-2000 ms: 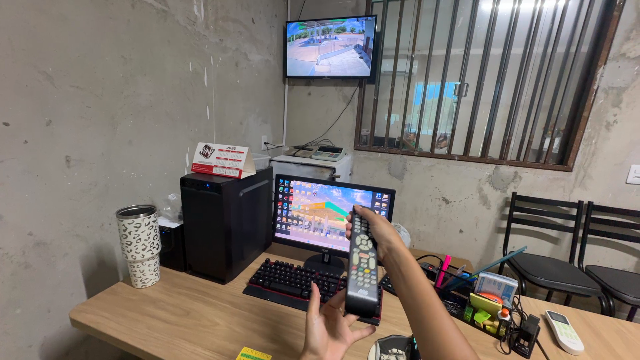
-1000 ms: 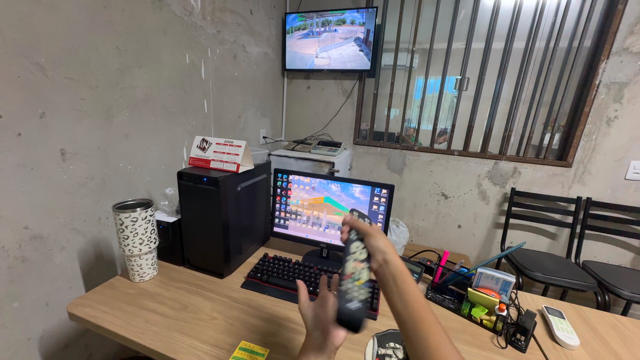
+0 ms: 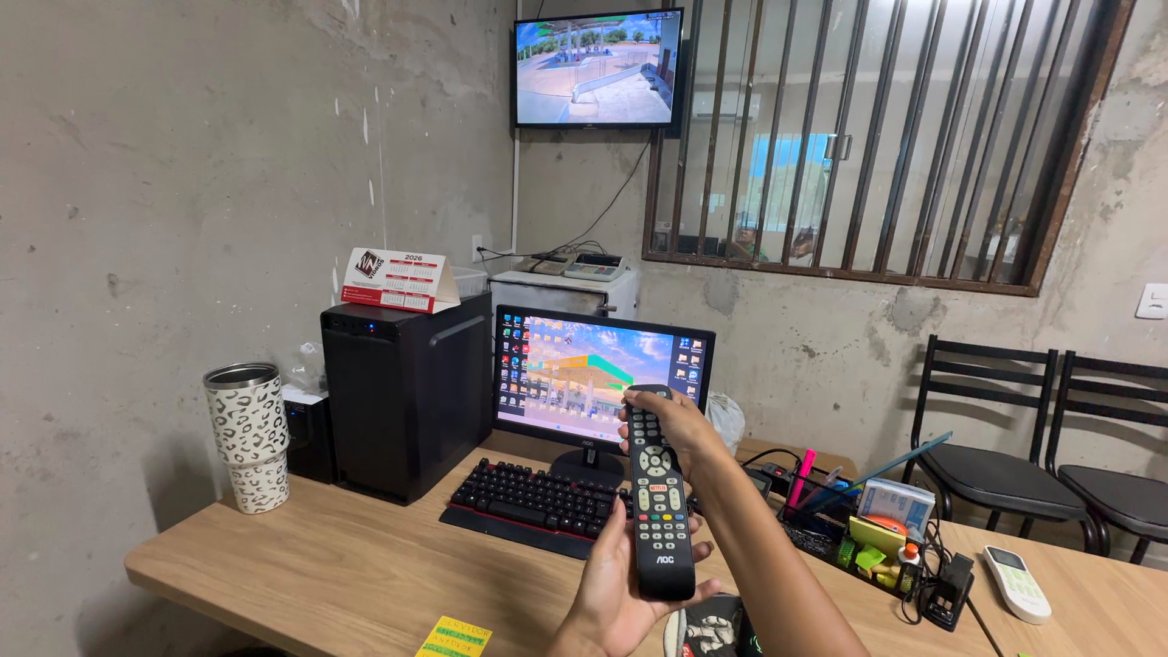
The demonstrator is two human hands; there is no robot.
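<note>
A black AOC television remote control stands tilted up in front of the computer monitor. My right hand grips its upper end, the thumb lying at the top buttons. Below, my left hand supports the lower end, with the palm under it and fingers behind. The black keyboard lies just left of the remote, partly hidden by my hands. High on the wall, a lit television displays an outdoor camera view.
A computer tower carries a desk calendar; a patterned tumbler stands at its left. On the right are a desk organizer, a white remote control and black chairs. A yellow note bears writing near the front edge.
One second ago the remote was blurred and my left hand's fingers were spread beside it. Now my left hand is against its lower end, and the remote appears sharp.
</note>
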